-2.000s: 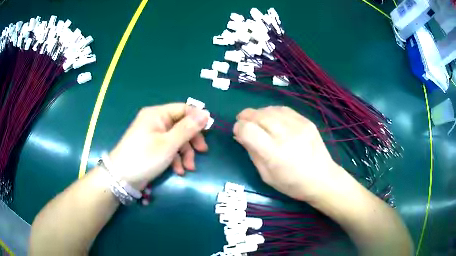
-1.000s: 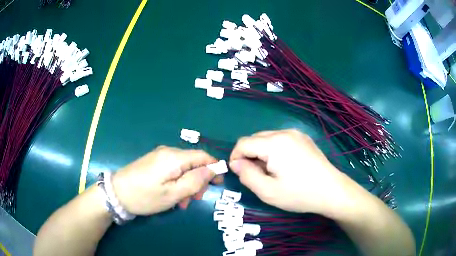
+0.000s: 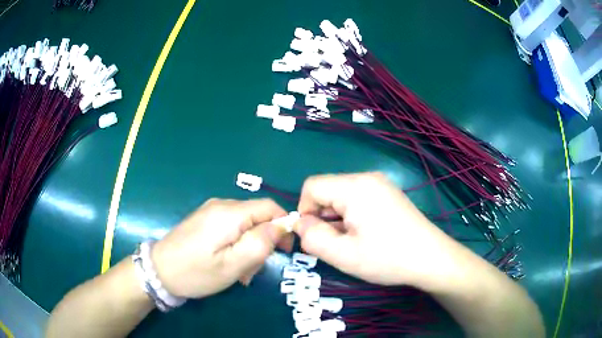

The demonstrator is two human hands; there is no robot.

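Observation:
A white connector housing (image 3: 289, 220) is pinched between the fingertips of both hands, just above the near bundle. My left hand (image 3: 228, 244) grips it from the left. My right hand (image 3: 363, 231) is at its right end, with thumb and forefinger closed where its wires enter; the wires are mostly hidden by the hand. Another lead with a white housing (image 3: 249, 182) lies above my hands, its dark red wire running behind my right hand. The near bundle (image 3: 307, 297) shows below my hands, partly covered by my right forearm.
The main bundle (image 3: 409, 105) fans from upper centre to the right, metal tips lower right. The left bundle (image 3: 39, 125) lies at the left edge. A dark bundle (image 3: 76, 4) shows at top left. A blue box (image 3: 548, 79) and a grey-white device (image 3: 538, 20) stand at upper right.
My hands have come down from the middle of the mat. My right fingertips have closed up to the housing in my left hand. One lead now lies loose above them.

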